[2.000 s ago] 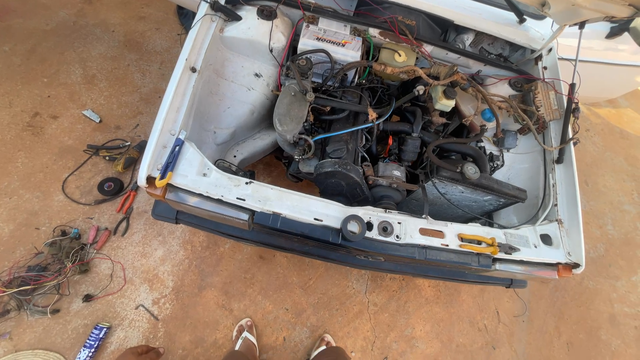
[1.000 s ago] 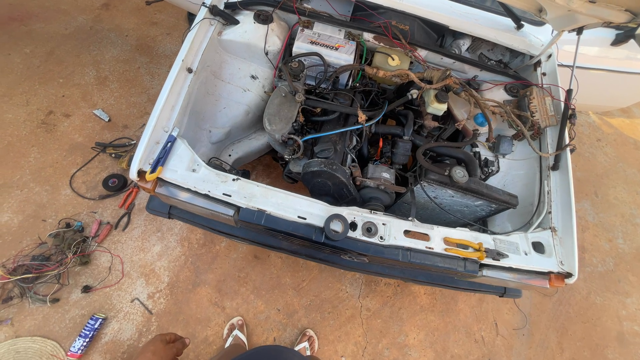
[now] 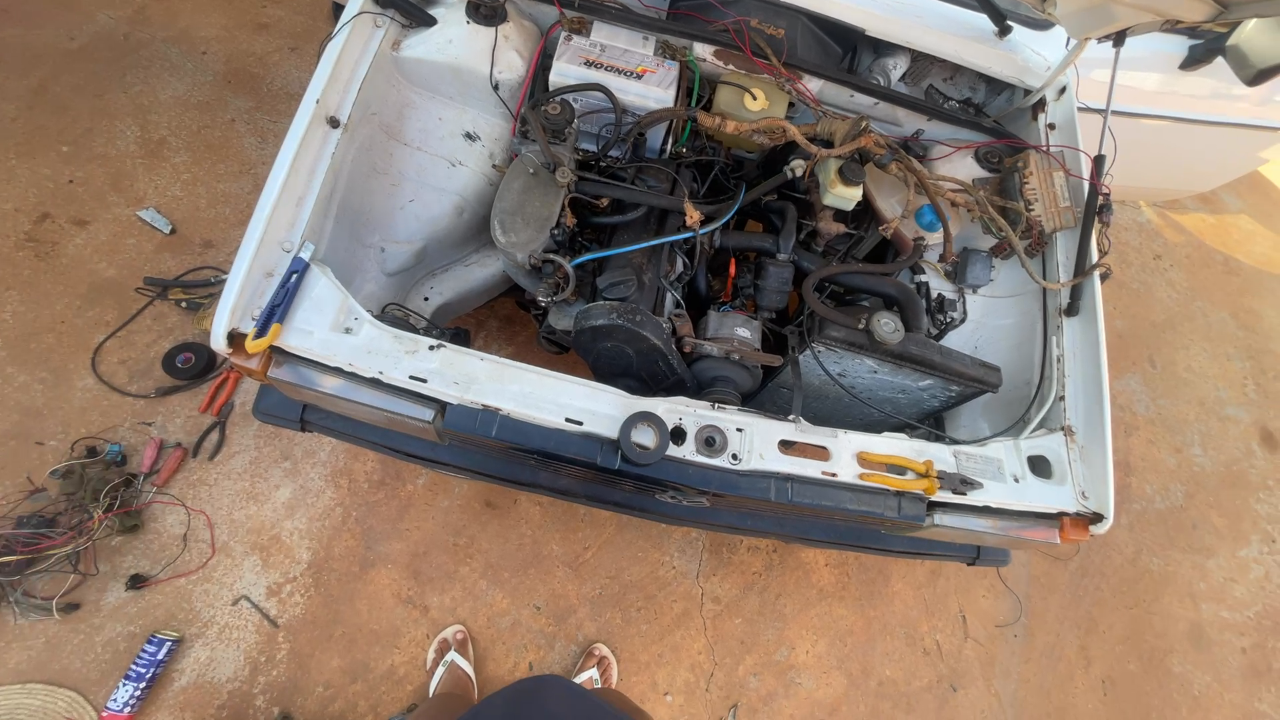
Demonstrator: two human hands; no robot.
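Note:
Neither my left hand nor my right hand is in the head view. Before me is the open engine bay of a white car, with the engine (image 3: 640, 270), a car battery (image 3: 612, 80) and a tilted radiator (image 3: 890, 380). On the white front panel lie yellow-handled pliers (image 3: 912, 474), a roll of black tape (image 3: 643, 437) and, at the left corner, a blue and yellow utility knife (image 3: 279, 300). A light-blue tube (image 3: 660, 240) crosses the engine. Brown taped wiring (image 3: 850, 140) runs along the right rear of the bay.
On the ground at left lie a tangle of wires (image 3: 80, 530), red-handled pliers (image 3: 215, 412), screwdrivers (image 3: 165, 462), another tape roll (image 3: 188, 360), a hex key (image 3: 258, 610) and a spray can (image 3: 145, 672). The black bumper (image 3: 620, 490) borders the front. My sandalled feet (image 3: 455, 660) stand below it.
A hand seen at the bottom edge one second ago is out of view. The tools on the front panel have stayed in place.

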